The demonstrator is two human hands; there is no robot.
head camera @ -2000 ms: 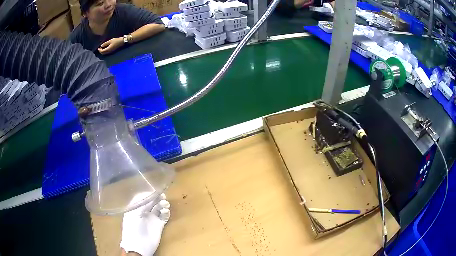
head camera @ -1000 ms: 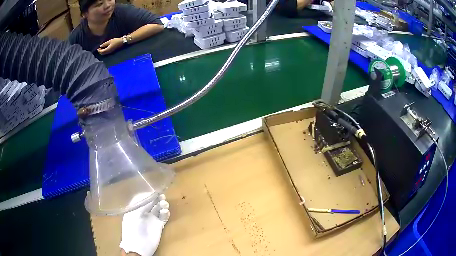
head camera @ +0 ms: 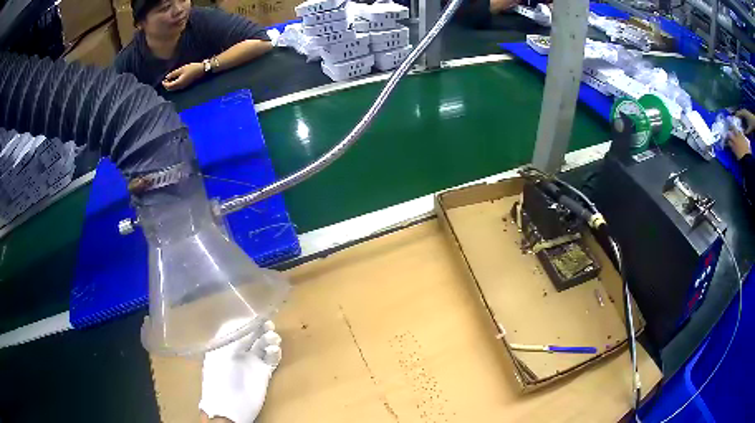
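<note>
My left hand (head camera: 238, 378), in a white glove, rests on the tan board (head camera: 331, 363) at the lower left. Its fingers are curled, and their upper part shows through the rim of the clear fume hood (head camera: 207, 289). No object shows in it, but the palm side is hidden. My right hand is out of the picture. The soldering iron (head camera: 575, 202) sits in its dark stand (head camera: 546, 211) in the cardboard tray (head camera: 488, 285). A thin blue and pale pen-like tool (head camera: 571, 349) lies near the tray's front edge.
A black ribbed duct (head camera: 99, 116) and a silver gooseneck (head camera: 348, 136) meet the hood. Blue sheets (head camera: 219, 157) lie behind it. A green solder reel (head camera: 641, 122) tops the black machine (head camera: 654, 223). A person (head camera: 199, 45) leans beyond the green belt (head camera: 397, 124), beside stacked white housings (head camera: 348, 49).
Another person's hands have appeared at the far right edge, at the wrapped white pieces. My left hand, the hood and the iron have not visibly moved.
</note>
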